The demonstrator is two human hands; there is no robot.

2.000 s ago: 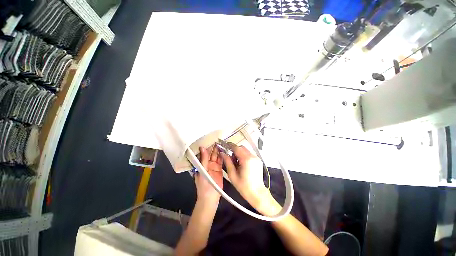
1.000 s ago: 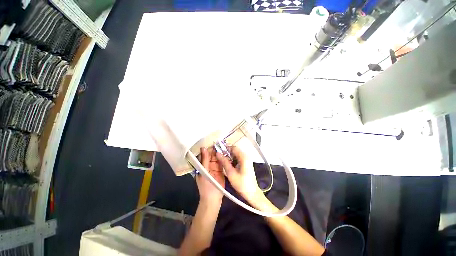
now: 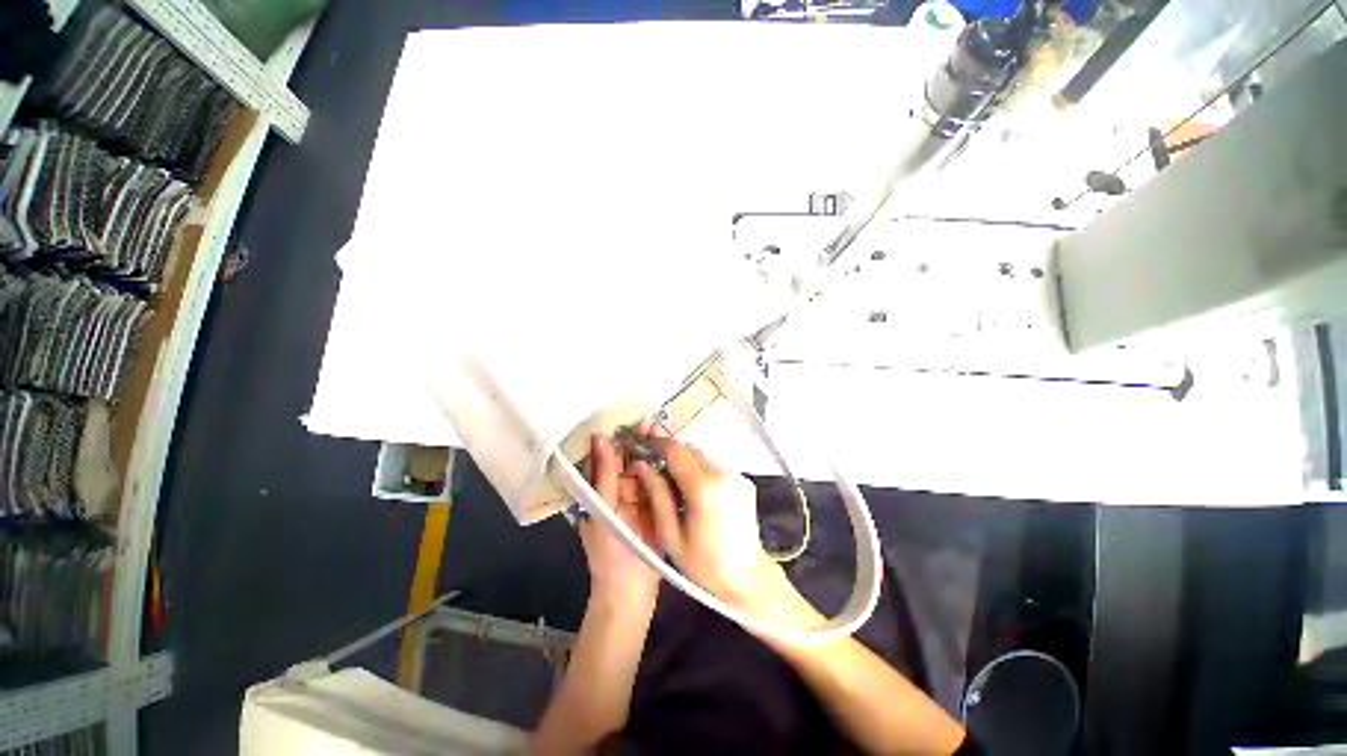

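A beige bag (image 3: 495, 443) lies tilted at the table's front edge, its opening towards me. A long pale handle (image 3: 861, 554) loops over my wrists. My left hand (image 3: 621, 510) is at the opening, palm partly showing, fingertips beside a small dark metal thing (image 3: 635, 443). My right hand (image 3: 717, 524) pinches this thing between thumb and fingers; it is too small and blurred to name. Whether my left hand grips it or the bag is unclear. The bag's far rim is close to the machine's needle area (image 3: 805, 281).
The white machine table (image 3: 561, 177) is overexposed. The machine head (image 3: 968, 74) and a thick white pillar (image 3: 1197, 222) stand at right. A small white box (image 3: 414, 471) sits under the table's left edge. Shelves of stacked pieces (image 3: 89, 310) are at far left.
The small metal thing has turned between my fingers and shows darker. My right fingers have shifted around it. The bag stays nearly in place; the view has moved slightly.
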